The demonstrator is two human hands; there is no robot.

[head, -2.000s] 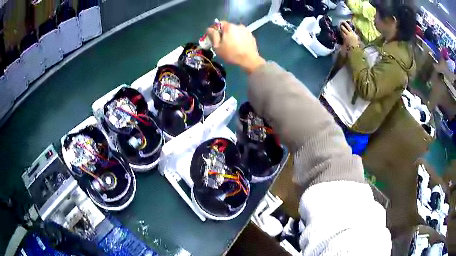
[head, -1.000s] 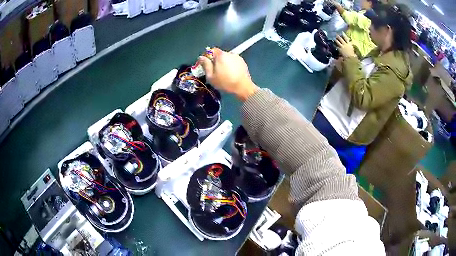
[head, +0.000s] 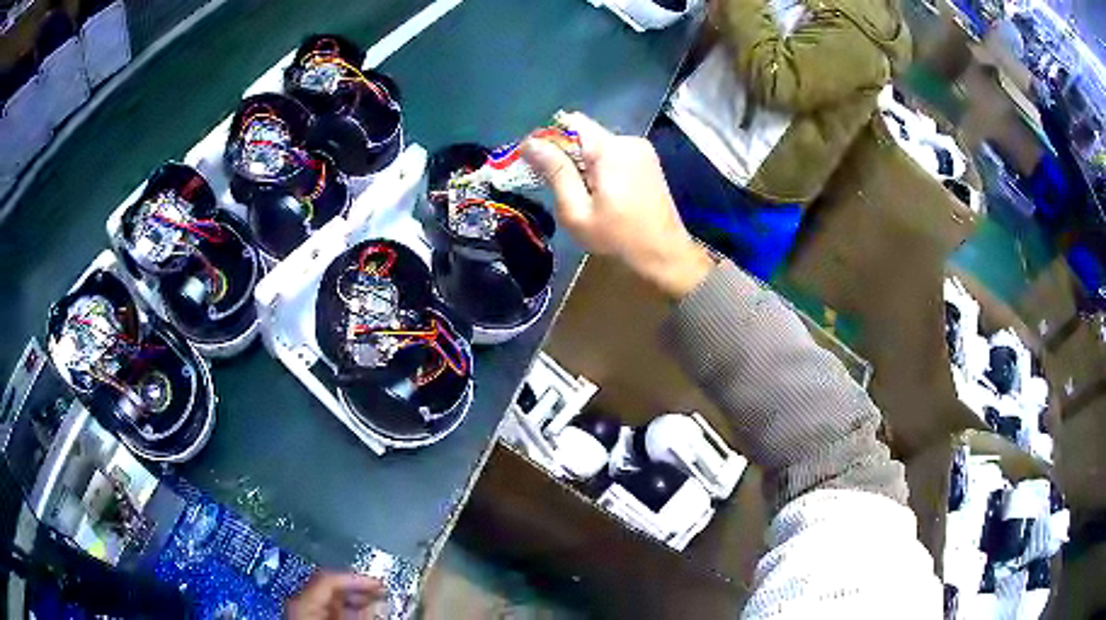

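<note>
My right hand [head: 613,194] holds a small multicoloured wire bundle with a pale end [head: 522,170]. The hand is beside and slightly above an open camera unit [head: 491,260] with a black bowl, wires and a circuit board. Another open unit [head: 394,339] on a white bracket [head: 346,242] lies nearer me. Several more open units, such as the one at the left [head: 134,363], stand in a slanting row. My left hand [head: 334,596] shows partly at the bottom edge, beside crinkled clear plastic [head: 386,569]; whether it holds anything is unclear.
A grey-white metal box [head: 103,484] and blue printed covering [head: 224,533] lie at the lower left. Below the bench edge, a cardboard box [head: 631,351] holds white-and-black units [head: 655,472]. A person in an olive jacket [head: 813,85] is at the upper right. More units [head: 1001,363] lie at the right.
My right hand has moved from the far unit to the one near the bench edge, still holding the wire bundle. The view has shifted right. My left hand has come into view at the bottom.
</note>
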